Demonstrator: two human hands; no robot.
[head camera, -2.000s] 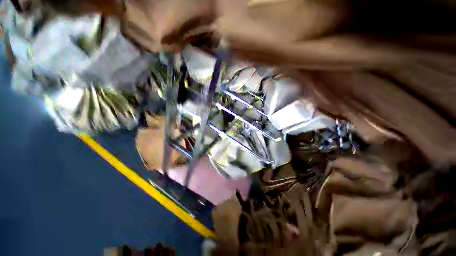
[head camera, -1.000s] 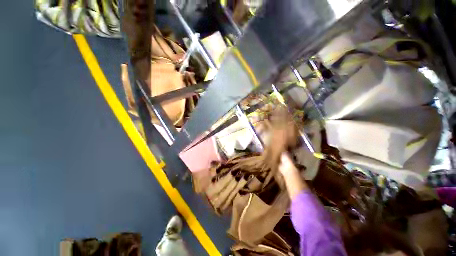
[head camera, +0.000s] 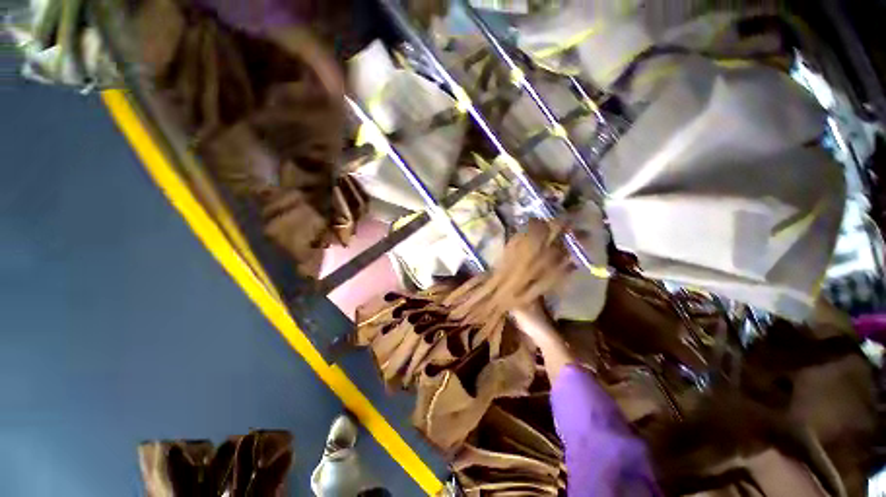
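The view is tilted and blurred. My right hand (head camera: 528, 318), in a purple sleeve from the bottom edge, is closed around a bunch of brown straps (head camera: 520, 272). The straps rise from a row of folded brown bags (head camera: 418, 340). At the top left, a second purple sleeve (head camera: 257, 12) and a blurred forearm, seemingly my left, lie beside hanging dark brown bags (head camera: 262, 116). The left fingers cannot be made out.
A metal rack with shiny bars (head camera: 418, 180) holds pale bags. A large pale beige bag (head camera: 719, 184) stands at the right. A pink panel (head camera: 364, 272) is under the rack. A yellow line (head camera: 233, 257) crosses the dark floor. A white shoe (head camera: 338, 466) and brown pieces (head camera: 216, 464) are at the bottom.
The view has swung from the blurred brown bags to the rack. Since one second ago, my right hand and the straps shifted slightly left. The upper purple sleeve and dark brown bags have come in at the top left.
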